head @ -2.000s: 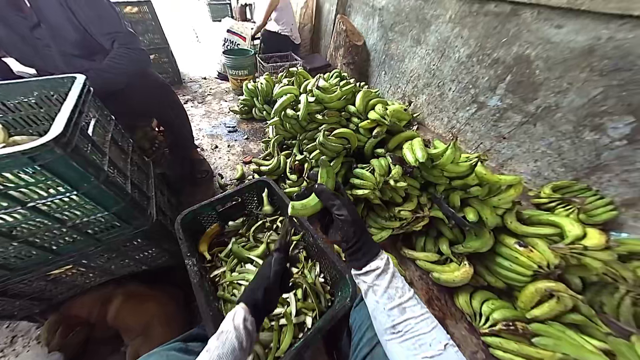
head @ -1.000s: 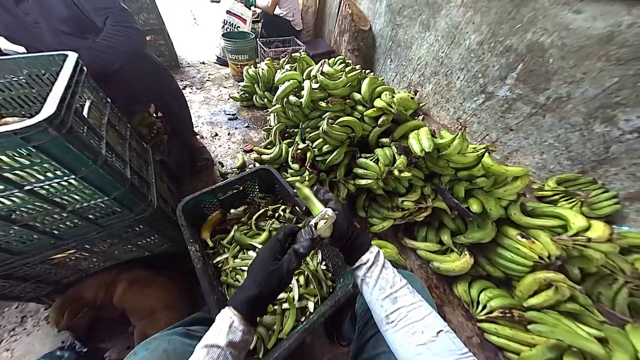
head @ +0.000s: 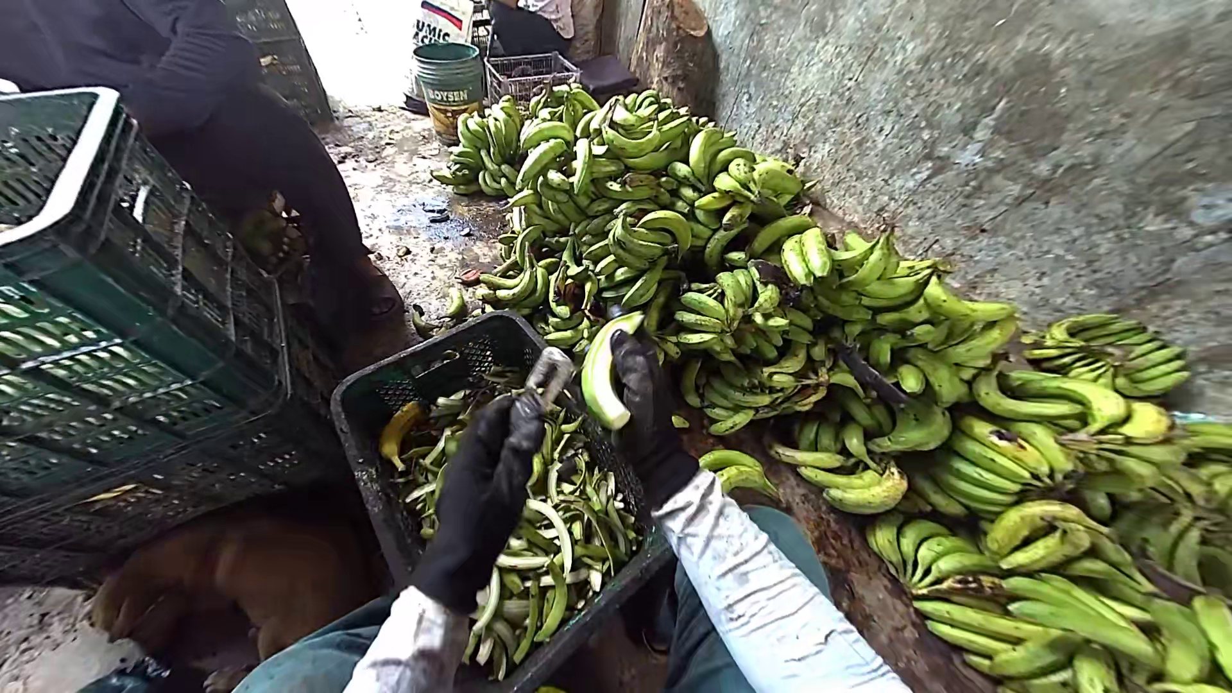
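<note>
My right hand (head: 647, 409), in a black glove, holds a partly peeled green banana (head: 604, 373), with pale flesh showing along its side. My left hand (head: 489, 491), gloved the same, grips a short peeling tool (head: 549, 373) whose exact kind I cannot tell. The tool is just left of the banana, with a small gap between them. Below both hands is a dark plastic crate (head: 371, 481) holding many strips of green peel (head: 549, 539) and one yellow piece (head: 398, 433).
Heaped green banana bunches (head: 731, 289) lie along the concrete wall (head: 972, 144). Stacked green crates (head: 125, 327) stand at left beside a person in dark clothes (head: 260, 144). A brown dog (head: 250, 568) lies beneath. A bucket (head: 449, 87) and wire crate (head: 529, 75) stand farther back.
My hands were together at the banana one second ago and are now slightly apart. More pale flesh shows on the banana than two seconds ago.
</note>
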